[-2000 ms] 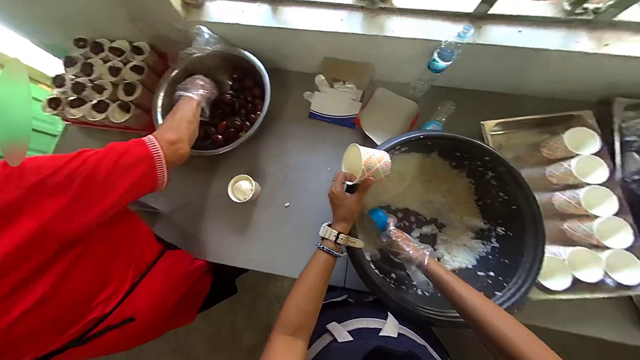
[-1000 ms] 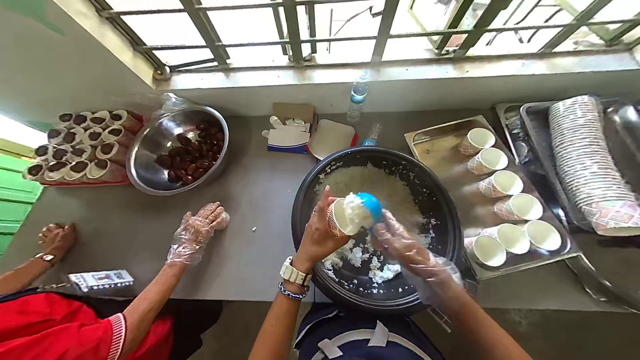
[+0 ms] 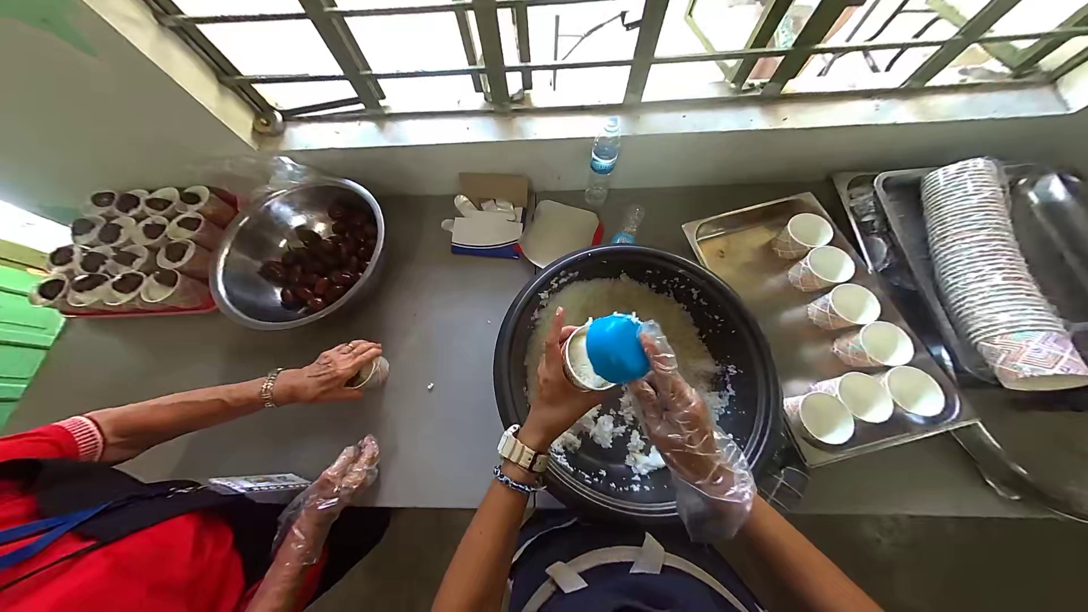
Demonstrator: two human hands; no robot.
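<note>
Over a large black tub [image 3: 518,357] of white rice [image 3: 671,316], my left hand [image 3: 554,395] holds a paper cup [image 3: 578,361] with white rice in it. My right hand [image 3: 680,425], in a clear plastic glove, grips a blue scoop [image 3: 618,348] tipped against the cup's mouth. Loose clumps of rice lie in the near part of the tub. To the right, several empty patterned paper cups [image 3: 854,304] stand on a metal tray [image 3: 739,242].
A co-worker's hand [image 3: 336,374] touches a small cup [image 3: 374,372] at left. Beyond are a steel bowl [image 3: 223,289] of dark brown pieces and filled cups [image 3: 127,255]. An opened glove box [image 3: 486,234] and water bottle [image 3: 603,161] stand behind; stacked cups [image 3: 986,255] lie right.
My right hand has brought the blue scoop from the rice up to the cup in my left hand. The co-worker's hand has left the steel bowl. The view has shifted.
</note>
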